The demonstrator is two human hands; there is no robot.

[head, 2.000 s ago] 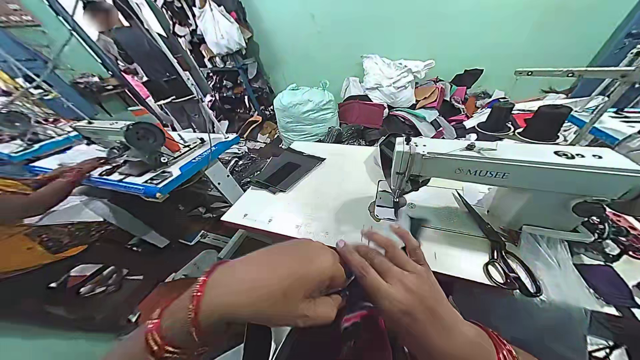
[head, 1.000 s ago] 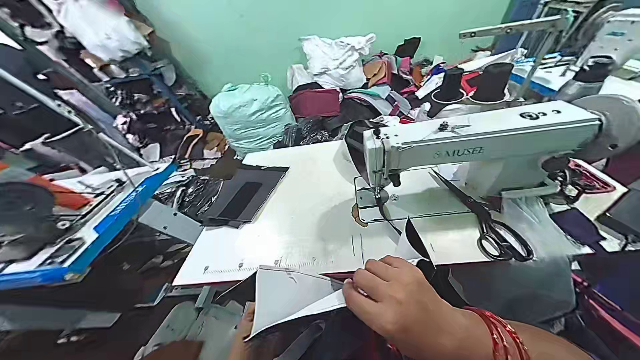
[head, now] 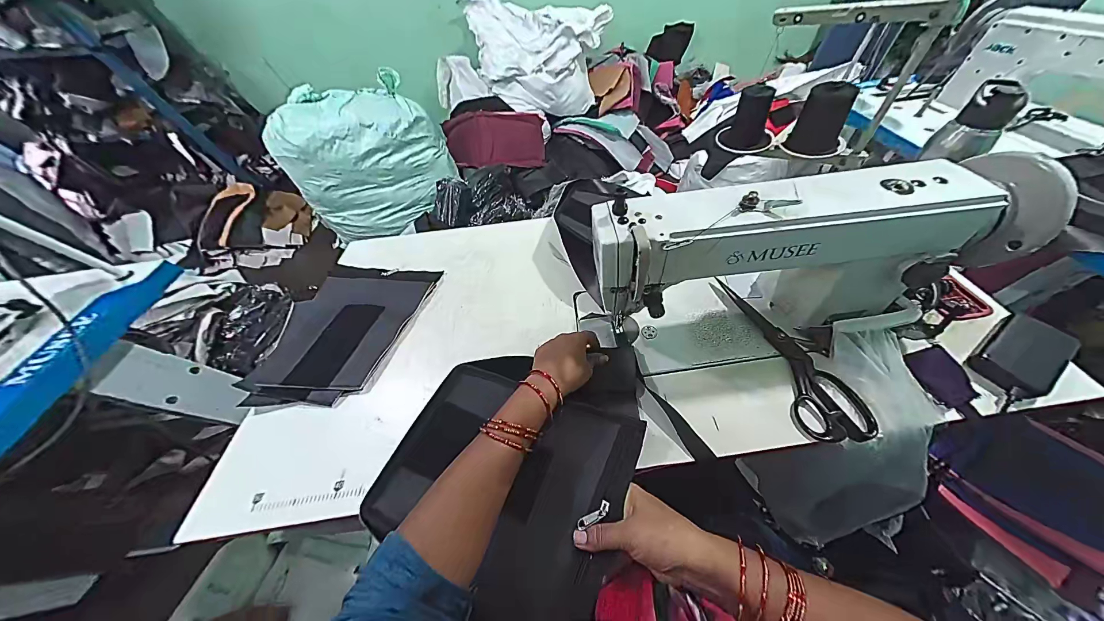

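A black fabric piece (head: 543, 457) with a zipper along its right side lies over the front edge of the table, its far end at the needle of a white sewing machine (head: 802, 224). My left hand (head: 567, 362) presses on the fabric just in front of the presser foot, fingertips partly hidden. Lower down, my right hand (head: 642, 535) grips the fabric's right edge by the metal zipper pull (head: 593, 516), thumb on top. Red bangles circle both wrists. Black-handled scissors (head: 815, 388) lie on the machine bed to the right.
Stacked dark fabric panels (head: 341, 332) lie at the left of the white table (head: 466, 267). Behind stand a pale green bag (head: 358, 155), a heap of fabric scraps and black thread cones (head: 819, 116). A clear plastic sheet (head: 880, 405) hangs over the front edge at right.
A second ago a pale-sided piece was at the table edge under one hand; now black fabric reaches the needle, with my left hand beside it. The view has shifted.
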